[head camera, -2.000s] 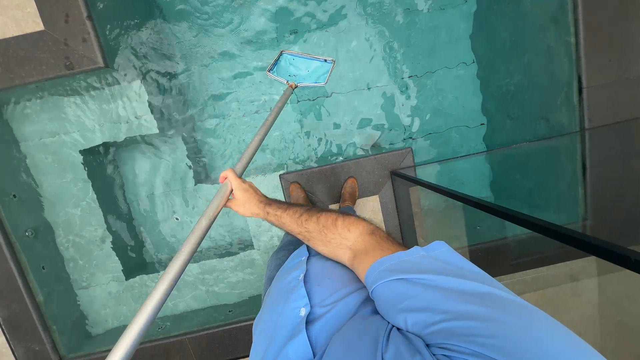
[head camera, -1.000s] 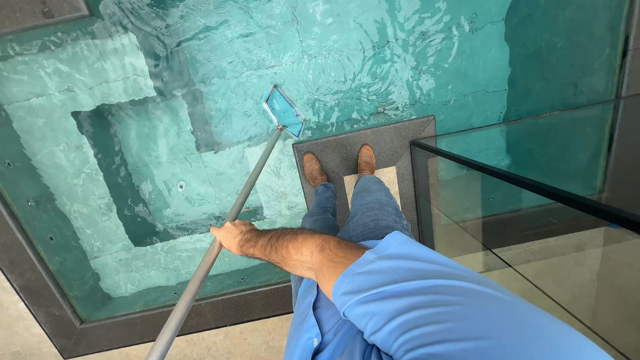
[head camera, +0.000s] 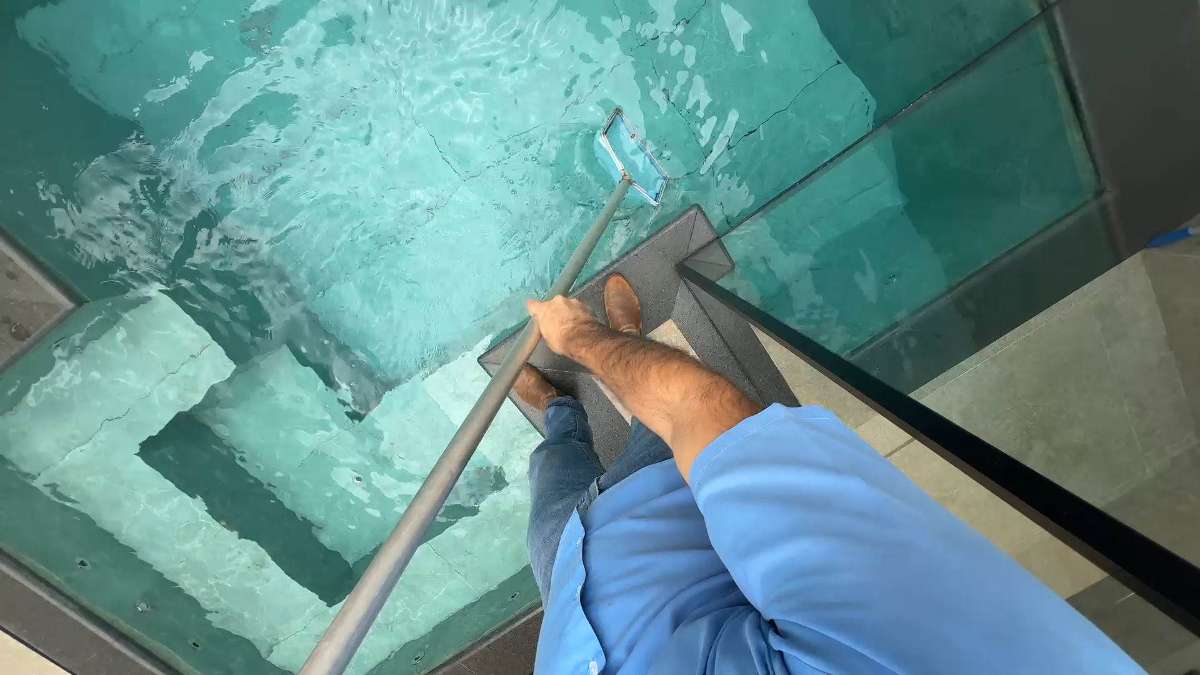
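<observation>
My right hand (head camera: 562, 323) is closed around the metal pole (head camera: 427, 497) of a pool skimmer, with the forearm reaching over from the right. The pole slants from the bottom edge up to the skimmer net (head camera: 635, 159), a flat frame with light blue mesh. The net is tilted at the pool water (head camera: 422, 178), a little beyond the stone ledge under my feet; how deep it dips I cannot tell. My left hand is out of view.
My brown shoes stand on the dark stone ledge (head camera: 656, 258) at the water's edge. A glass panel with a black top rail (head camera: 891, 398) runs off to the lower right. Submerged steps (head camera: 122, 403) lie at the left. A blue object (head camera: 1170, 238) shows at the right edge.
The net has come nearer the ledge since the earliest frame, then moved right along it, from its left corner toward its right. My right hand has kept its hold. The view has turned.
</observation>
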